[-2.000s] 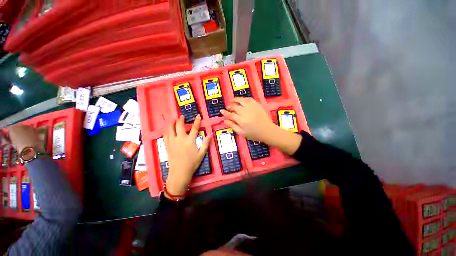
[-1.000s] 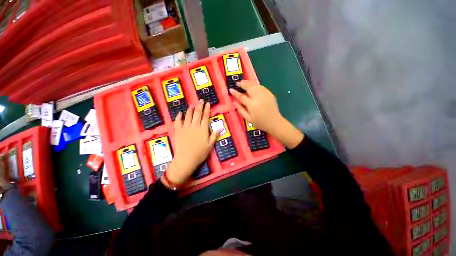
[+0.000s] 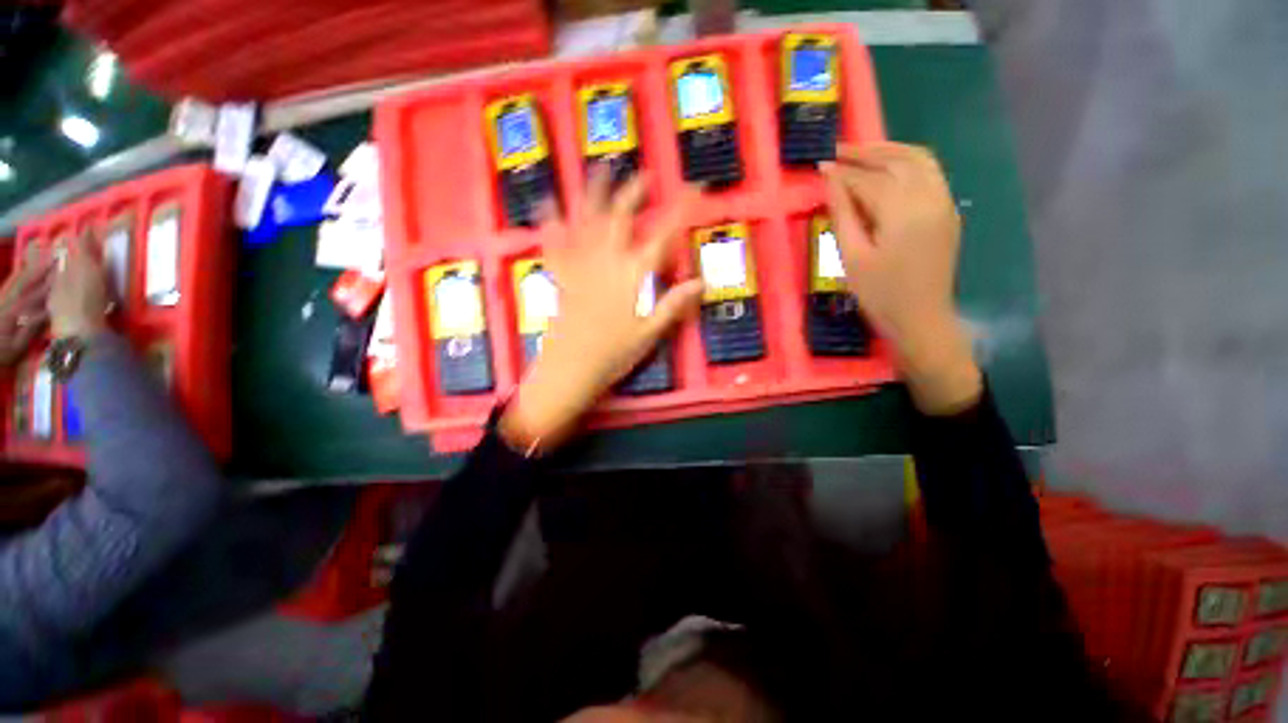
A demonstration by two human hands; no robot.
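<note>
A red phone tray (image 3: 417, 233) lies on the bench with yellow-and-black keypad phones face up in two rows; its back-left pocket is empty. The screens of the back-right phone (image 3: 809, 99) and two back-left phones are blue, that of the third phone (image 3: 705, 120) is pale cyan, and the visible front-row screens are white. My left hand (image 3: 600, 304) is spread over the tray's middle, blurred, partly hiding phones. My right hand (image 3: 897, 247) has bent fingers, tips by the lower edge of the back-right phone; nothing shows in it.
White, blue and red batteries (image 3: 346, 226) lie loose left of the tray. Further left, another person's hands are over a neighbouring red tray (image 3: 212, 311). A red tray stack (image 3: 325, 50) stands behind. More red trays (image 3: 1158, 607) are low at the right.
The view has shifted, with the tray nearer the top. The back-right screen went from white to blue, the third back-row screen from white to cyan. My right hand moved off the back-right phone's keys.
</note>
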